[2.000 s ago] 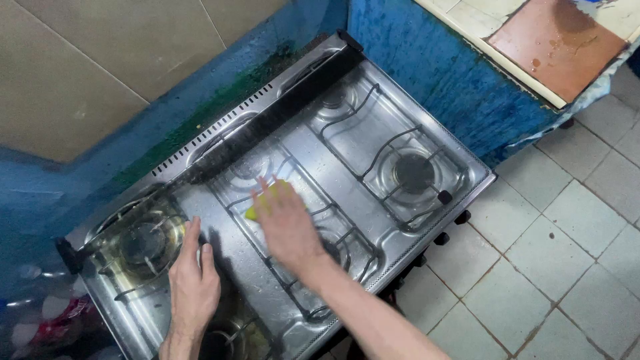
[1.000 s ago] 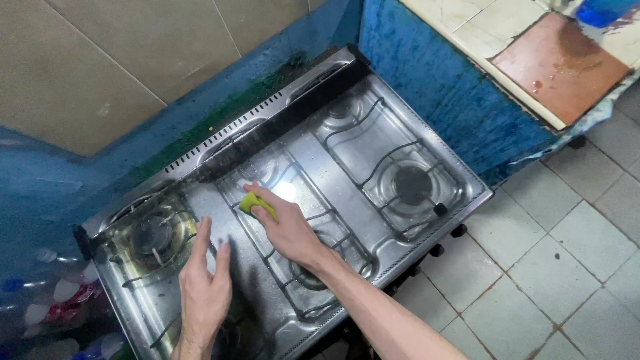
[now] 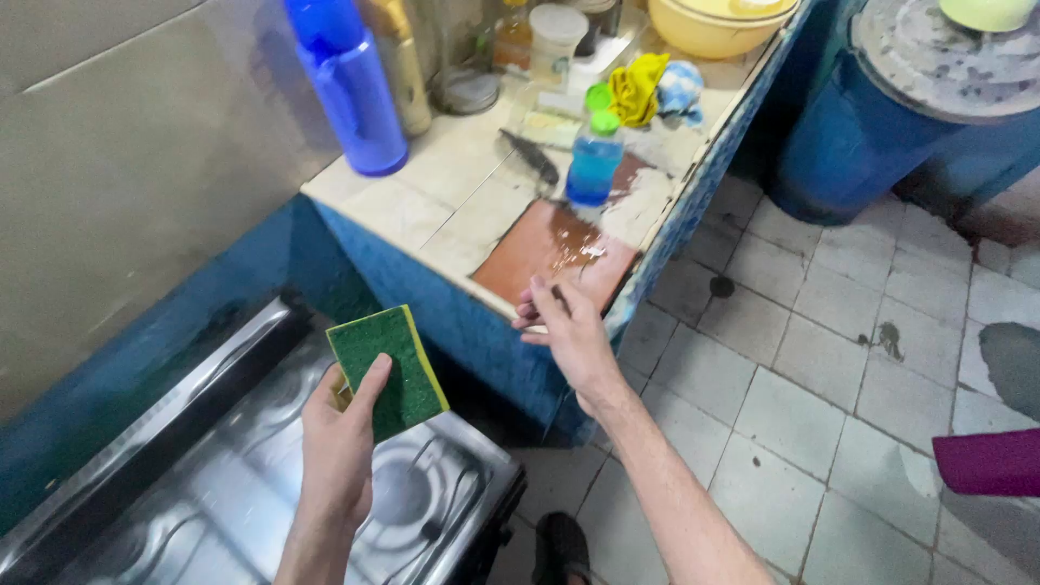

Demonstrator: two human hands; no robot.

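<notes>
My left hand (image 3: 345, 431) holds a scouring sponge (image 3: 390, 374) over the back right of the steel gas stove (image 3: 236, 487), its green abrasive side up and its yellow foam showing at the edge. My right hand (image 3: 569, 333) is over the near edge of the tiled counter, fingers partly bent, with nothing visible in it. Beyond it lies a wet reddish-brown tile (image 3: 528, 252). A clear bottle of blue liquid (image 3: 595, 162) with a green cap stands just behind that tile.
On the counter are a knife (image 3: 530, 157), a blue jug (image 3: 353, 106), a yellow cloth (image 3: 638, 89), a blue and white cloth (image 3: 681, 89), jars and a yellow bowl (image 3: 719, 28). A lidded blue barrel (image 3: 861, 138) stands on the tiled floor, right.
The sponge, in my right hand on the stove one second ago, is now in my left hand. My right hand has moved off the stove to the counter edge. The view has swung right.
</notes>
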